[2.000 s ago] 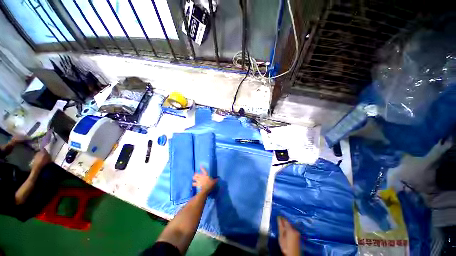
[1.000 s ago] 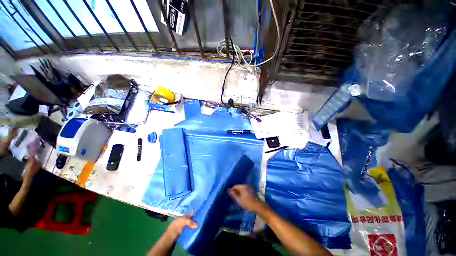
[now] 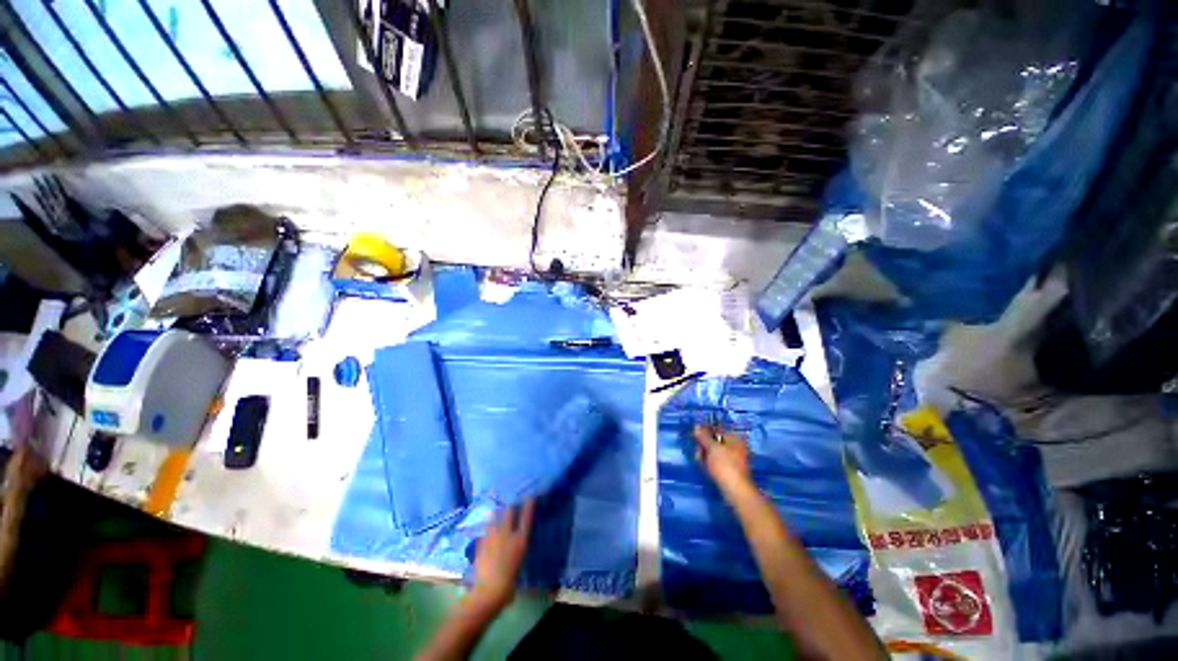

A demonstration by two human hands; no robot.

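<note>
A flat blue plastic bag (image 3: 517, 323) lies on the table. A folded blue bag (image 3: 420, 439) lies on its left part. A second folded blue bag (image 3: 568, 446) lies slanted to its right, blurred. My left hand (image 3: 501, 549) is at the lower end of this slanted bag; whether it grips it is unclear. My right hand (image 3: 723, 449) is over another blue bag (image 3: 762, 517) on the right, fingers bent; the blur hides whether they pinch anything. A dark marker pen (image 3: 581, 344) lies on the flat bag.
White papers (image 3: 691, 329), a small black square object (image 3: 668, 366) and a yellow tape roll (image 3: 375, 256) lie near the wall. A label printer (image 3: 155, 381) and black phone (image 3: 246, 430) are left. A printed sack (image 3: 950, 568) is right. Another person's arm (image 3: 16, 497) shows far left.
My right hand has moved from the slanted folded bag to over the right blue bag. Earlier, both folded bags lay side by side; one was then lifted and slanted. The view has shifted right.
</note>
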